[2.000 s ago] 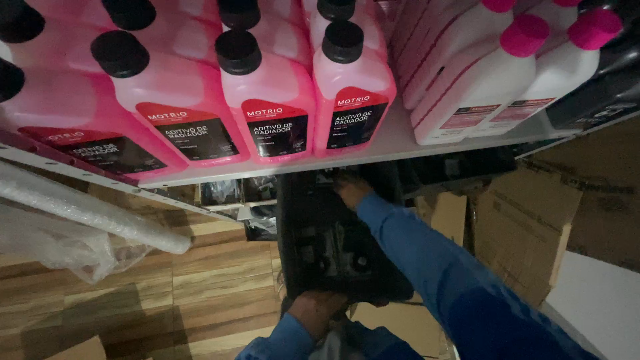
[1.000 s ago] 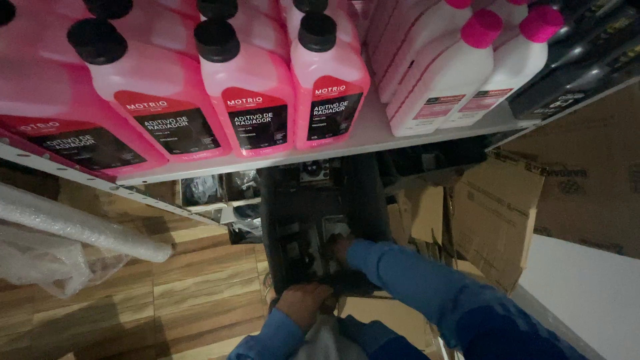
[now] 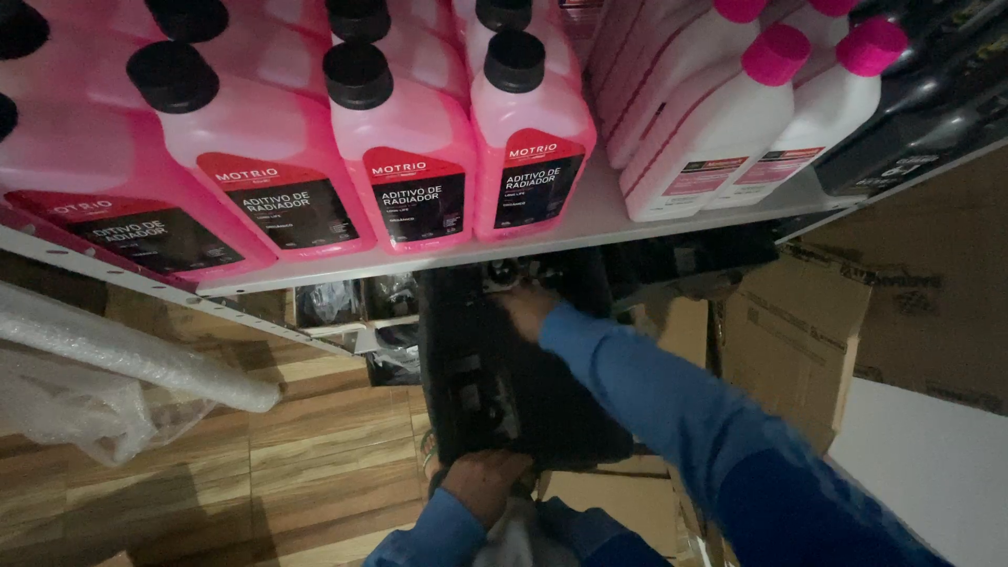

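Observation:
A deep black bin [image 3: 575,394] juts out from beneath the shelf, its inside dim. My left hand [image 3: 484,482] rests on the bin's near edge, fingers over the rim. My right hand [image 3: 526,305] reaches into the far part of the bin, beside a dark part with a round piece [image 3: 502,272]; whether it holds that part I cannot tell. Another dark part with pale areas [image 3: 484,402] lies in the near left of the bin, its kind unclear.
Pink radiator additive bottles [image 3: 409,189] and white bottles with magenta caps [image 3: 709,142] stand on the metal shelf [image 3: 378,264] above. Bubble wrap [image 3: 142,354] lies left. Small boxes [image 3: 327,303] sit left of the bin, cardboard [image 3: 795,339] right.
My right hand has moved from the near part of the bin to its far part. My left hand remains at the near edge.

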